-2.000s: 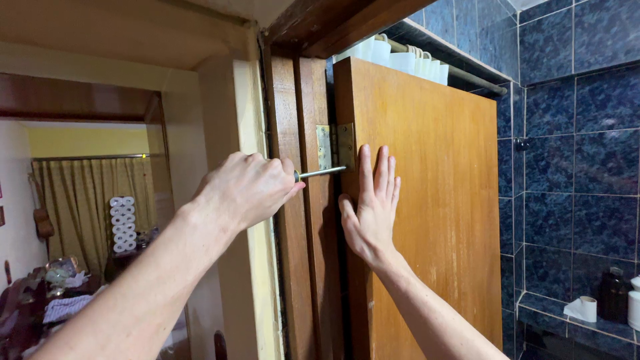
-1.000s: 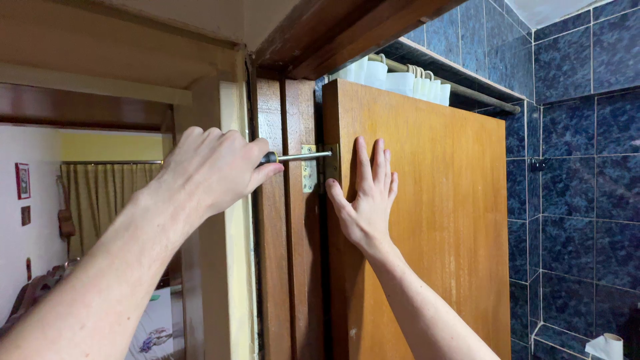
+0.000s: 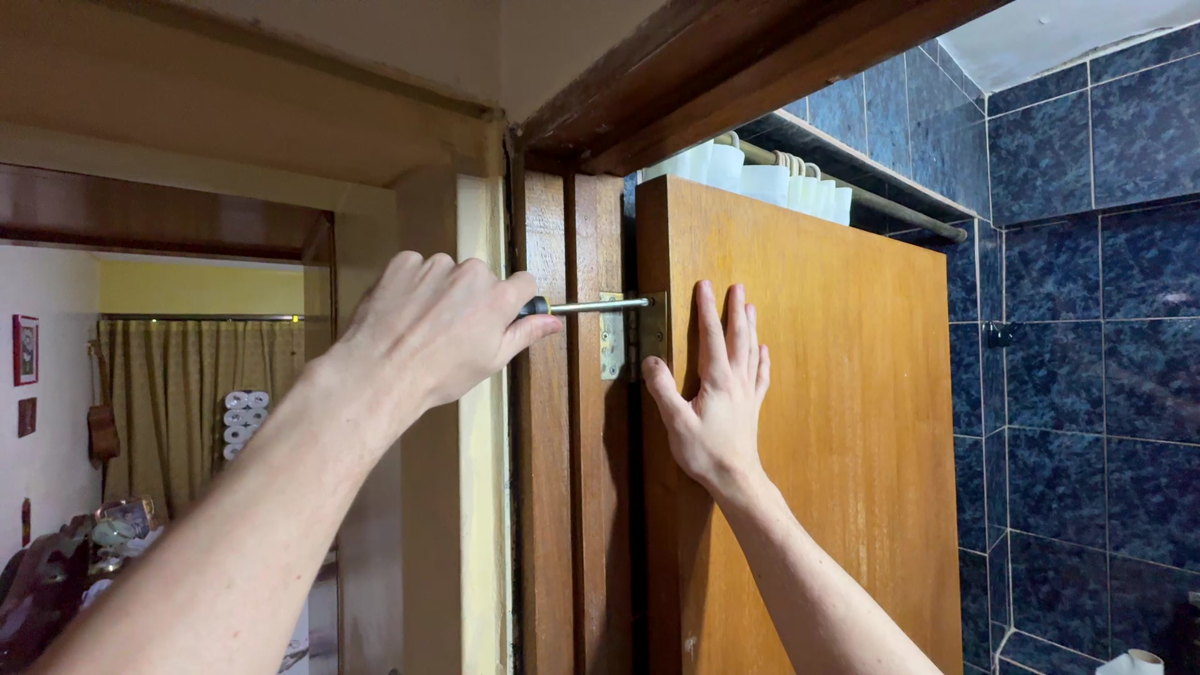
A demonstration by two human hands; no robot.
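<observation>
My left hand is closed around the dark handle of a screwdriver, most of the handle hidden in the palm. Its metal shaft runs level to the right, and the tip meets the upper part of the hinge leaf on the edge of a wooden door. This metal butt hinge has its other leaf on the wooden door frame, with screw heads visible. My right hand lies against the door's face just right of the hinge, fingers pointing up and thumb at the door's edge.
Above the door runs a curtain rod with a white shower curtain. Blue tiled walls stand at the right. A cream door frame is at the left; beyond it are a curtain, a small guitar-like instrument and cluttered objects.
The screwdriver tip was lower on the hinge leaf two seconds ago and is now near its top. My left hand's grip has turned on the handle. My right hand stays on the door.
</observation>
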